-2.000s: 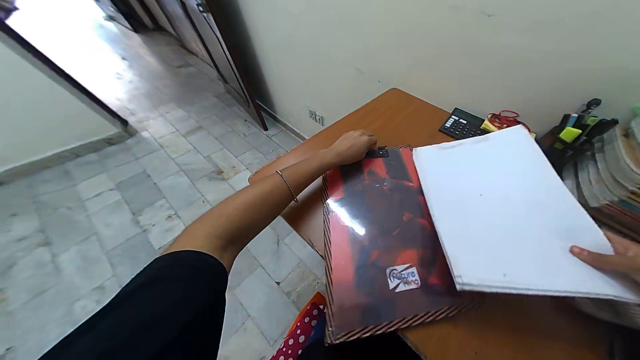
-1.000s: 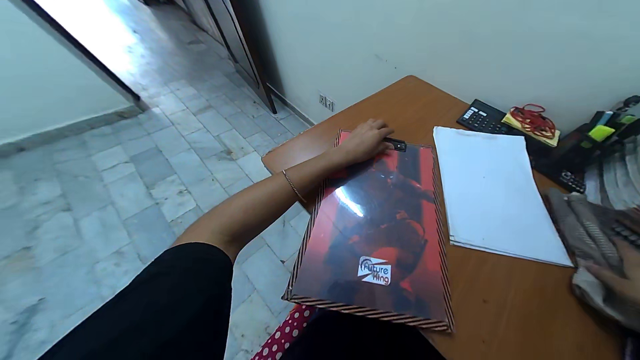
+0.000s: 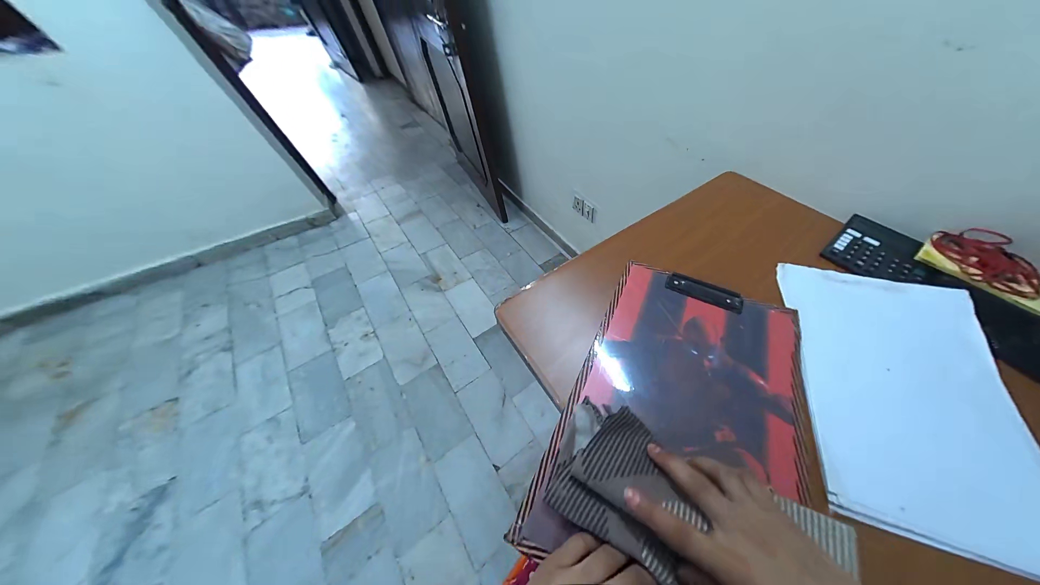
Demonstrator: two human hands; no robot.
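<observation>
A red and black clipboard [image 3: 691,366] with a black metal clip [image 3: 704,292] at its far end lies at the left edge of the wooden desk. On its near half sits a folded, striped grey cloth [image 3: 621,459]. My right hand [image 3: 723,512] presses on the cloth with its fingers spread. At the bottom of the view my left hand [image 3: 589,561] grips the cloth's near edge, its fingers curled and partly cut off. A stack of white paper [image 3: 902,390] lies just right of the clipboard.
Behind the paper are a black calculator [image 3: 873,252] and a red cord [image 3: 987,260] on a yellow pad. The wooden desk's [image 3: 715,219] left edge drops to a tiled floor [image 3: 390,390]. A pale wall [image 3: 731,97] with a socket [image 3: 583,209] stands behind.
The cloth, bunched at the right by my right hand one second ago, now lies on the clipboard. My left hand has left the clip and come down to the cloth. The paper was set down earlier.
</observation>
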